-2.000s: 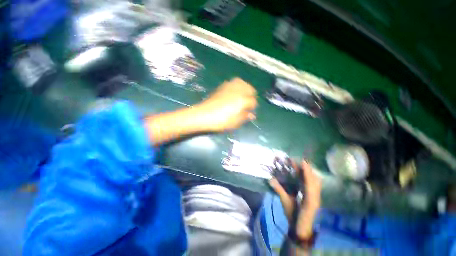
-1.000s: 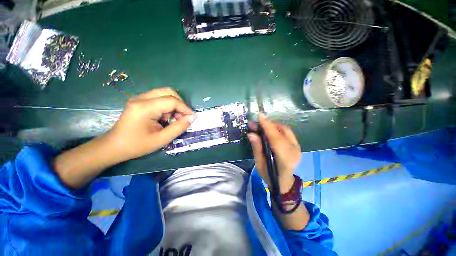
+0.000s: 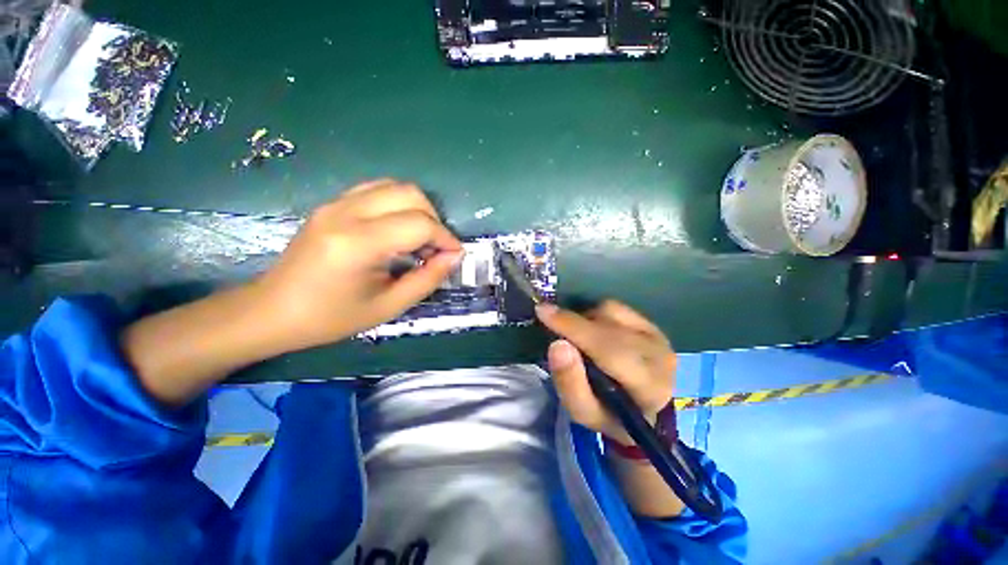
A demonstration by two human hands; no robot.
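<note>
A phone assembly (image 3: 475,300) lies on the green mat in front of me, with a small board and a blue spot at its right end. My left hand (image 3: 359,263) is over its left part, thumb and index fingertips pinched together; whatever is between them is too small to make out. My right hand (image 3: 615,370) holds the black soldering iron (image 3: 641,425) like a pen. The iron's tip points up-left at the board end of the assembly, near the pale strips; whether it touches cannot be told.
A bag of components (image 3: 119,86) and loose components (image 3: 263,148) lie upper left. Solder wire (image 3: 144,208) runs towards my left hand. A waiting phone assembly (image 3: 553,31) is at the top. A tape roll (image 3: 812,196) and fan grille (image 3: 812,46) are on the right.
The view was blurred and tilted two seconds ago. Since one second ago, the iron has swung from upright beside the assembly to slanting over its board end. My left hand stays pinched over the assembly.
</note>
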